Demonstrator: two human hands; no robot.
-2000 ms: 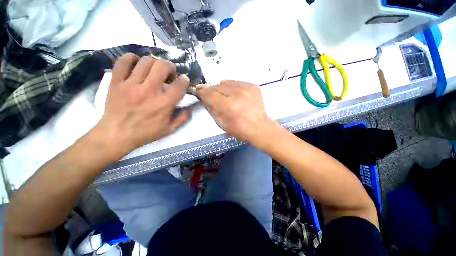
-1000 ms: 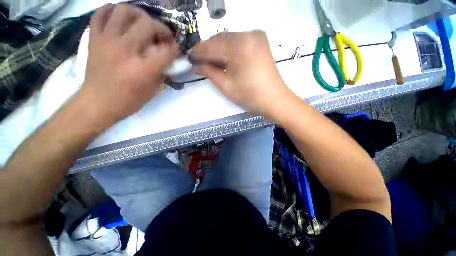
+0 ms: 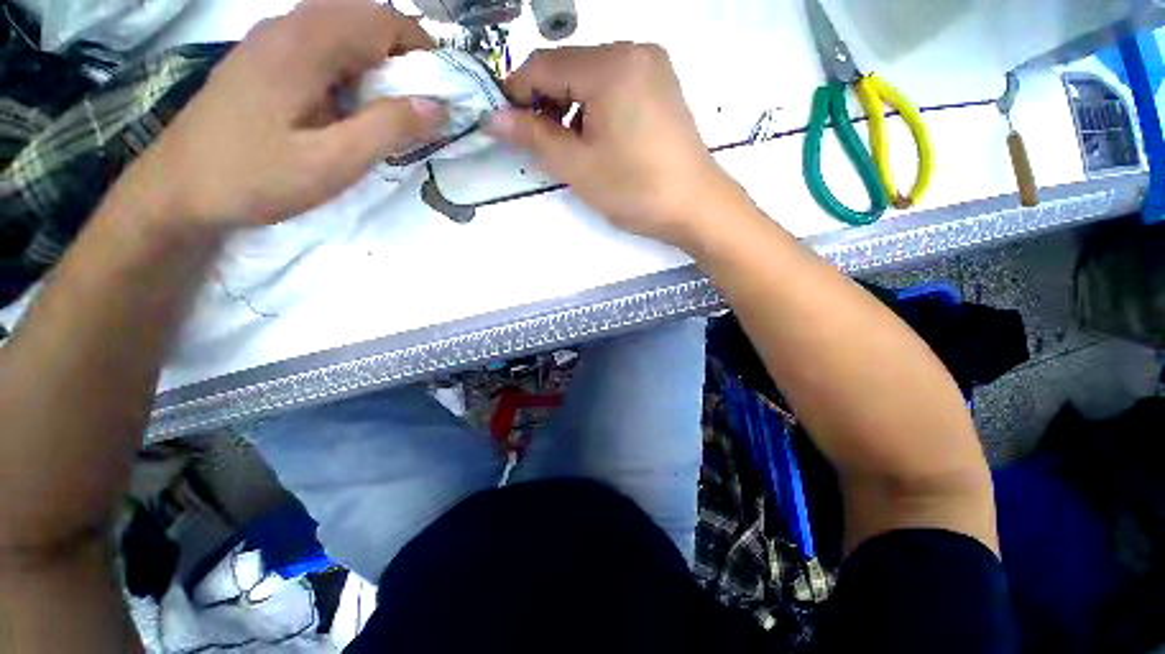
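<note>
My left hand (image 3: 307,121) is shut on the white lining (image 3: 428,83), with the thumb on top near its edge. A dark curved seam line runs along that edge. My right hand (image 3: 613,134) pinches the same edge between thumb and index finger. The lining spreads left and down under my left wrist. The plaid fabric (image 3: 109,121) lies left, partly hidden by my left arm. The presser foot and needle (image 3: 492,49) of the sewing machine stand just behind the held edge at the top, partly hidden.
Scissors (image 3: 853,128) with green and yellow handles lie right of my right hand. A small hooked tool (image 3: 1021,166) with a brown handle lies further right. A measuring tape (image 3: 613,311) runs along the table's front edge. A blue band (image 3: 1134,96) wraps the right end.
The white lining edge is now lifted and turned up between my hands, showing its dark seam line. My hands have moved away from the needle area. The view has shifted, so the machine head sits higher.
</note>
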